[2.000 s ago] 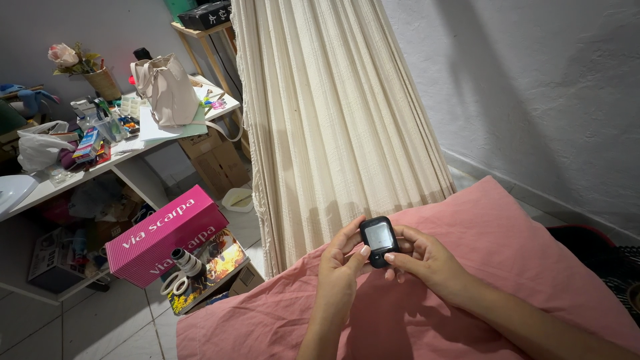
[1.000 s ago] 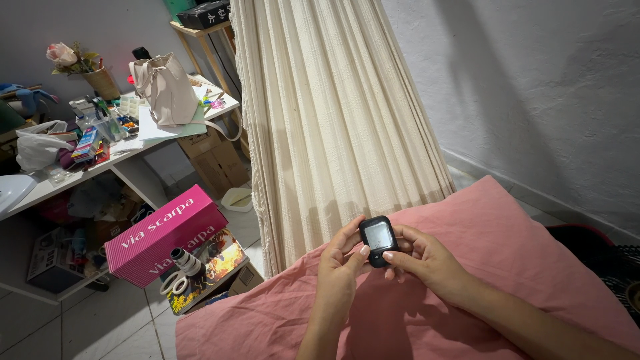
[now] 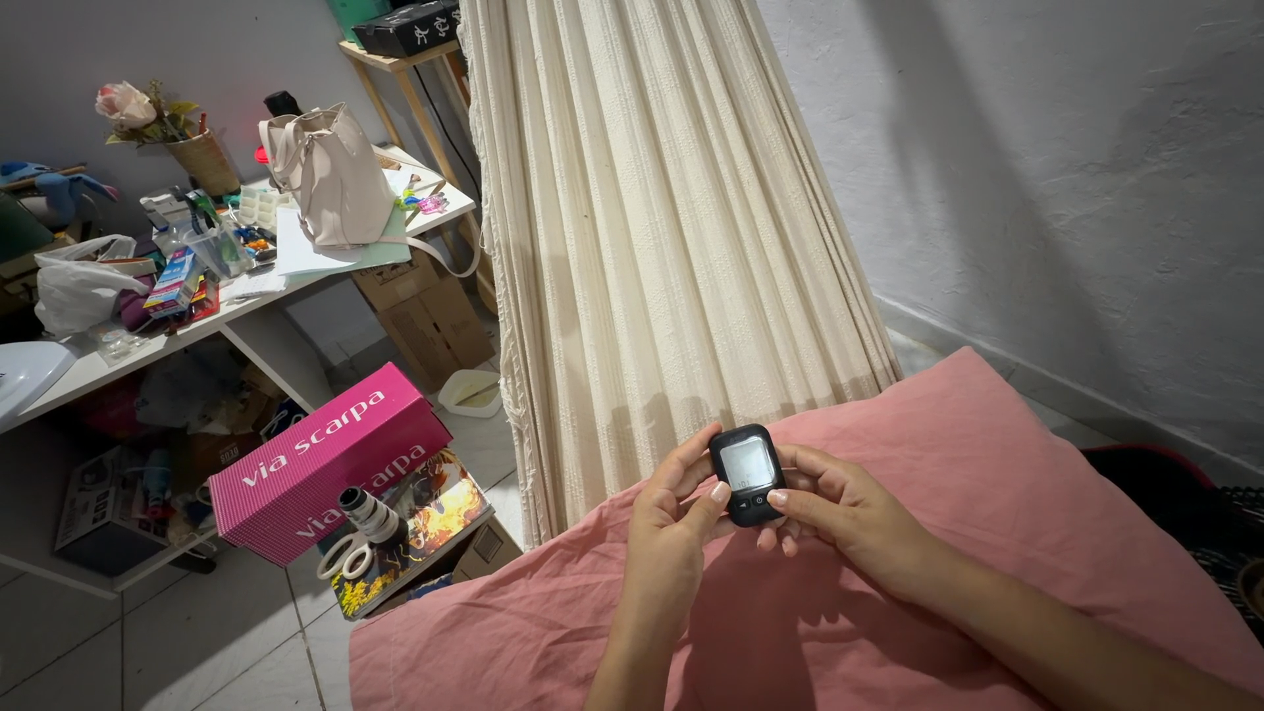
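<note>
A small black handheld device with a lit grey screen and two buttons, resembling a glucose meter (image 3: 748,469), is held between both hands above a pink pillow (image 3: 908,434). My left hand (image 3: 676,504) grips its left side, thumb at the lower left edge. My right hand (image 3: 839,504) holds the right side, with the thumb at the lower right corner near the buttons. Some fingers are hidden behind the device. Beyond the pillow hangs a cream fabric hammock (image 3: 652,217).
Left of the pillow, a pink shoebox (image 3: 331,459), white-handled scissors (image 3: 348,556) and a cylindrical container (image 3: 373,515) rest on a stack of boxes. A cluttered white desk (image 3: 202,346) holds a beige handbag (image 3: 336,188). A wall (image 3: 1066,178) rises at the right.
</note>
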